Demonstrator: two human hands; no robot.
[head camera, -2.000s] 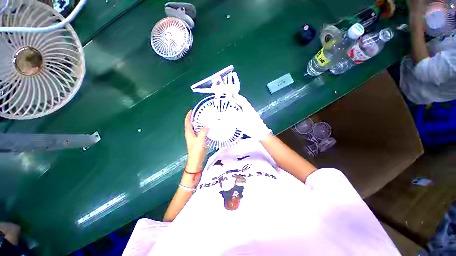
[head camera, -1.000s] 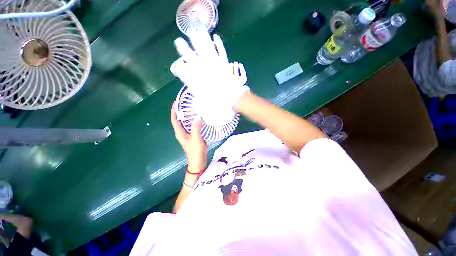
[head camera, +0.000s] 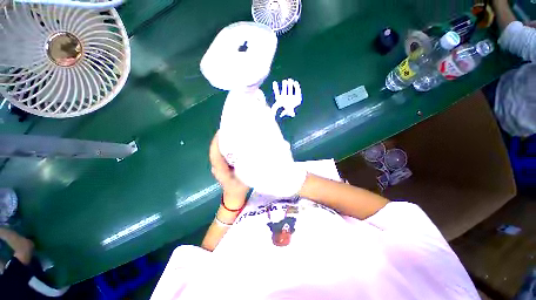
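I hold a white clip fan (head camera: 240, 57) over the bench, with its smooth rounded base towards the top of the view and a small dark mark on it. My bare left hand (head camera: 225, 169) grips the fan's lower left side. My white-gloved right hand (head camera: 271, 167) is on its lower right side. Glove and fan are overexposed, so their border and the right fingers are hard to make out; the grille is hidden. A white finger-shaped spare glove (head camera: 288, 96) lies beside the fan. Another clip fan (head camera: 276, 12) lies farther up the green bench (head camera: 170, 170).
A large fan (head camera: 64, 50) hangs at upper left above a grey metal arm (head camera: 64, 146). A pale block (head camera: 351, 97), dark cap (head camera: 387, 40), tape roll (head camera: 416, 44) and bottles (head camera: 403, 71) are at right. A carton (head camera: 464, 158) holds several fans. People's arms show at both sides.
The fan has been turned, so its smooth base now shows instead of its grille. My right hand has come down from above the fan to its lower side. The view has shifted left.
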